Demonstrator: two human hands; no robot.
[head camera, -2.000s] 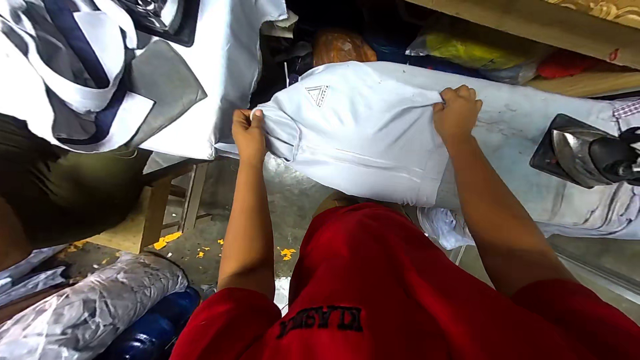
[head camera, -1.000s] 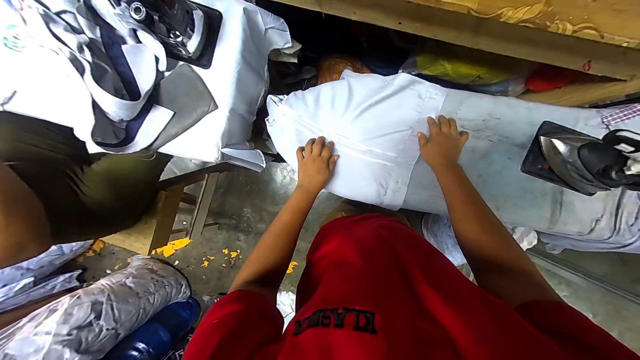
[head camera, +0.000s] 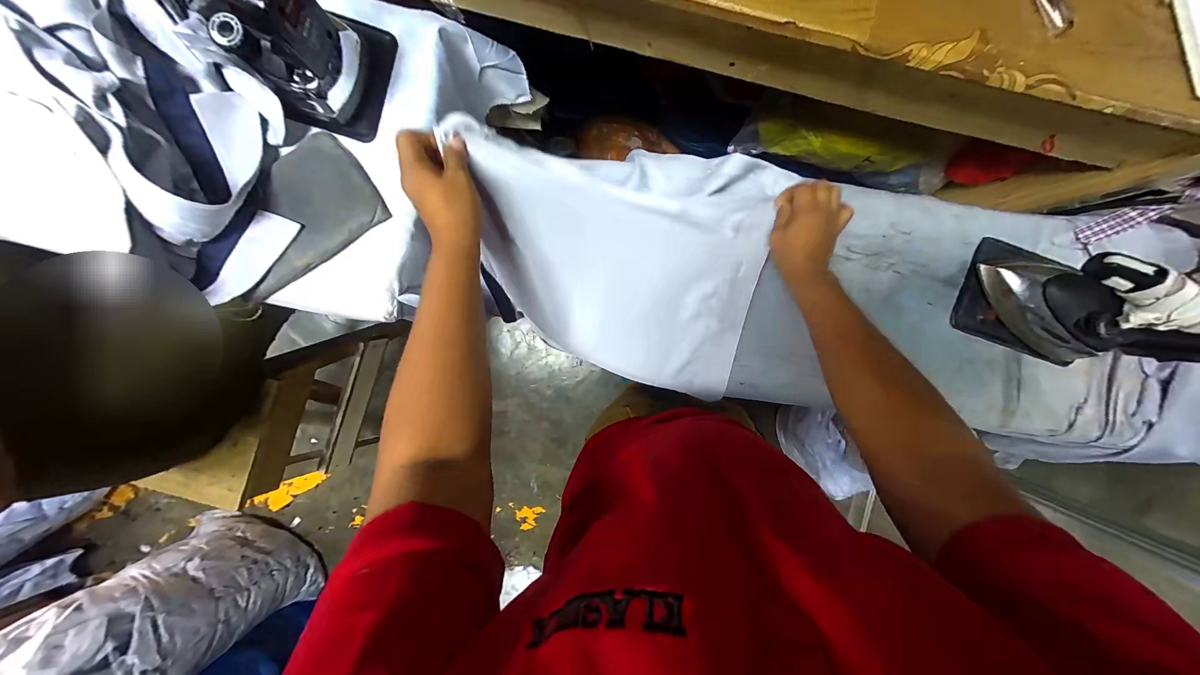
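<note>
A white garment (head camera: 628, 253) lies over the end of a long padded ironing board (head camera: 900, 272) with a grey, stained cover. My left hand (head camera: 441, 187) pinches the garment's far left edge between thumb and fingers and holds it up off the board. At the garment's upper right edge, my right hand (head camera: 809, 225) grips the cloth with curled fingers. To the right, an electric iron (head camera: 1041, 305) sits on a dark rest on the board, its soleplate tip pointing left. The underside of the garment is hidden.
On the left, a white-covered table (head camera: 352, 272) bears a second iron (head camera: 309, 66) and a heap of white, grey and navy cloth (head camera: 178, 131). A person's dark-clad part is beside it, near a wooden stool (head camera: 262, 441). A wooden table edge (head camera: 844, 84) runs along the back.
A second ago both hands lay on the garment with fingers spread. My left hand has moved left and away from me and lifted the garment's edge; my right hand has taken hold of the cloth.
</note>
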